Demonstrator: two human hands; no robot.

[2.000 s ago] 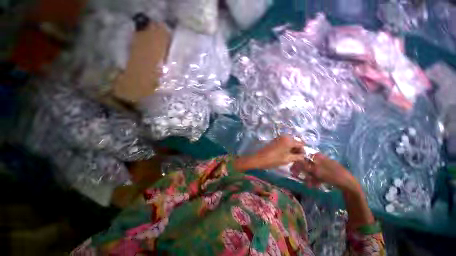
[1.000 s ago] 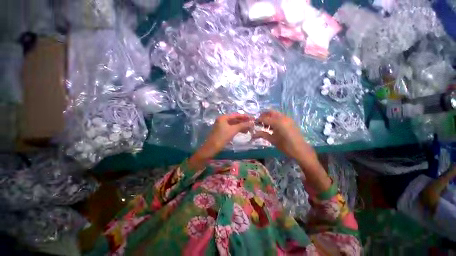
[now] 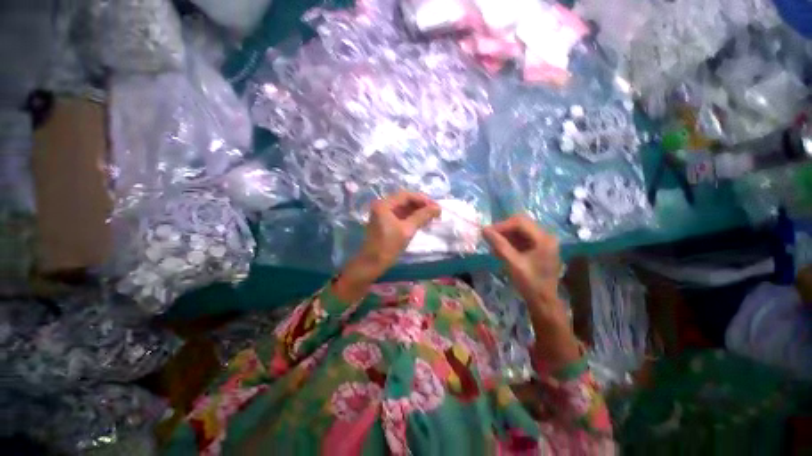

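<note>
My left hand [image 3: 396, 227] and my right hand [image 3: 527, 254] are apart over the bench's near edge, with thumb and forefinger of each pinched together. A thin pale line runs between the fingertips; whether it is a cord or a bag edge is unclear. Small white bags with a pinkish print [image 3: 448, 233] lie between and below the hands. A big pile of packed coiled cords [image 3: 374, 116] lies just beyond. Loose coils with round white end pieces [image 3: 607, 200] lie at the right on clear sheet.
A clear sack of coils [image 3: 182, 245] and a brown cardboard box [image 3: 71, 187] stand left. Pink-and-white packets [image 3: 534, 40] lie at the far side. A grey-white fixture [image 3: 743, 160] is at right. Straight white cables [image 3: 619, 312] hang below the bench. Part of a person shows at the right edge.
My hands, close together over a white item a second ago, have moved apart, the right one rightwards and down. The view swung right from two seconds ago.
</note>
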